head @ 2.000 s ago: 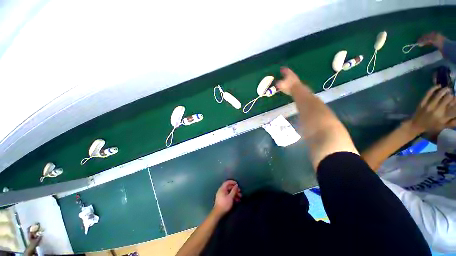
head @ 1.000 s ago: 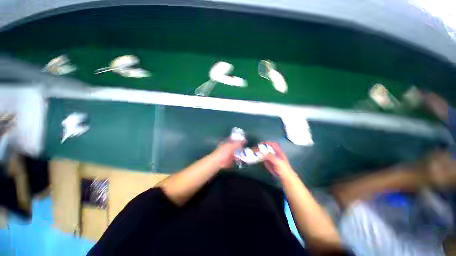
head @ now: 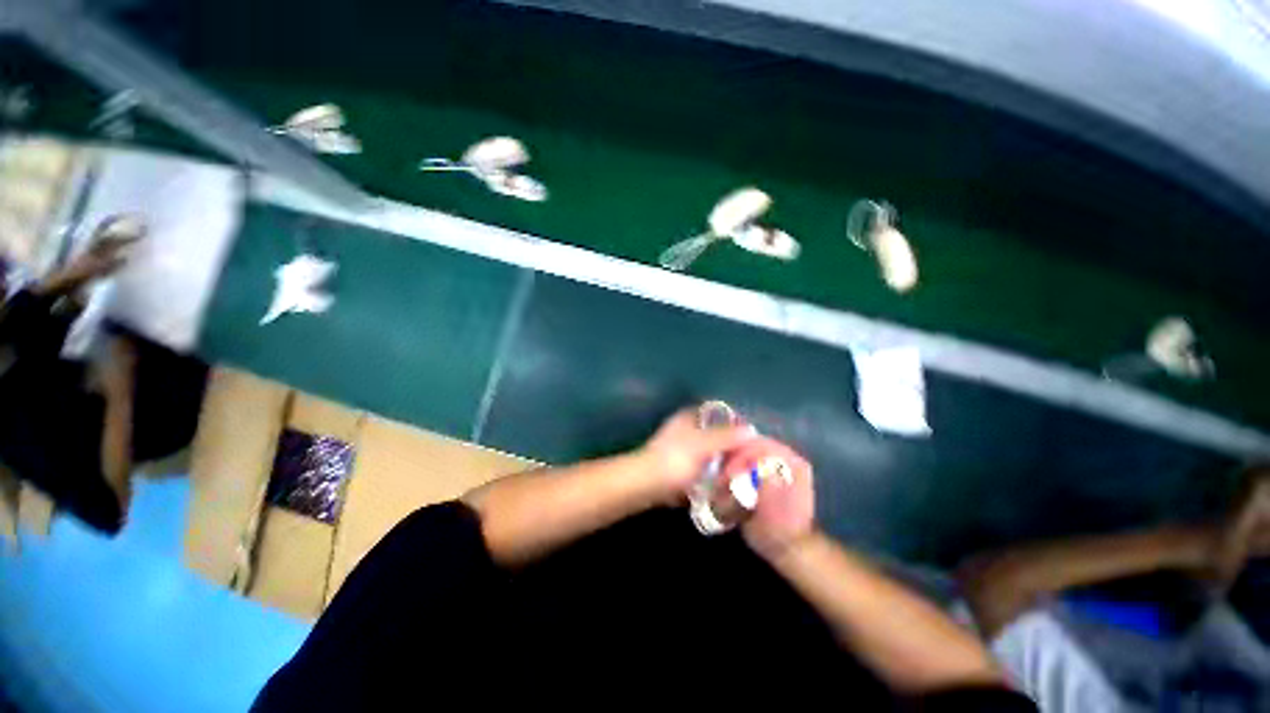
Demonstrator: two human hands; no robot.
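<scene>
My left hand (head: 685,453) and my right hand (head: 783,504) are together above the bench in front of my body. My right hand is closed around a white marked cylinder (head: 745,488) with a blue band. A pale housing (head: 710,510) shows between the hands, and my left fingers are closed on it, partly hiding it. A small pale loop or end (head: 716,415) stands out above my left fingers. Blur and the fingers hide the finer parts.
Cream ovals with marked cylinders and loops (head: 741,212) lie spaced on the green belt (head: 613,181). A white cloth (head: 891,387) lies by the rail (head: 669,287). A crumpled white scrap (head: 300,286) is at left, above an open carton (head: 376,474). People's arms show at both sides.
My right hand has come back from the belt with a unit and met my left hand. The hands are now closer together than a second ago. The view has turned.
</scene>
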